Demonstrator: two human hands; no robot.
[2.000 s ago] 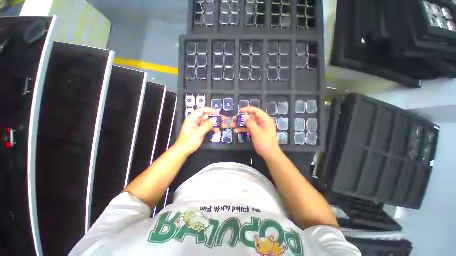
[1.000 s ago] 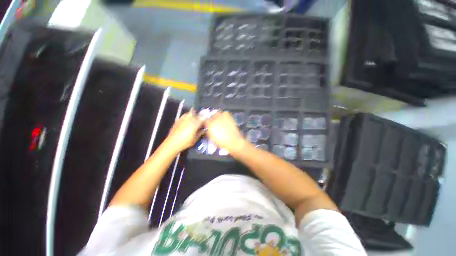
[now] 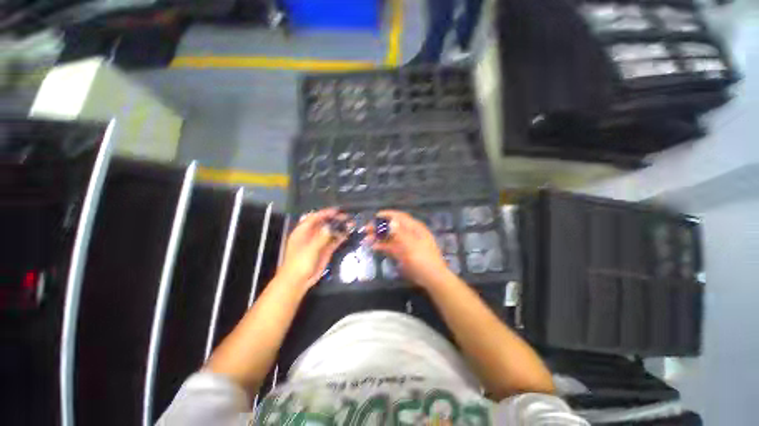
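Note:
The black parts tray [image 3: 493, 200] lies in front of me with rows of pockets. Small square parts [image 3: 480, 250] sit in its near-row pockets, and some near the middle shine bright white. My left hand [image 3: 312, 243] is over the near row at the left, its fingertips on a small dark part [image 3: 339, 225]. My right hand [image 3: 408, 244] is just right of it and holds a small dark blue part [image 3: 382, 227] between thumb and fingers. The picture is blurred, so the parts' faces are unclear. The hands hide some of the pockets.
A second parts tray [image 3: 305, 101] lies beyond. Black panels with white edges [image 3: 166, 291] stand at left, near a pale box [image 3: 125, 108]. Stacked trays [image 3: 616, 283] are at right, another tray stack [image 3: 574, 83] at upper right. A blue bin [image 3: 337, 13] and a person's legs [image 3: 449, 29] show at the far edge.
The view has tilted up, bringing the blue bin into sight. My hands were close together at the tray's left pockets and have moved apart, the right one further to the right.

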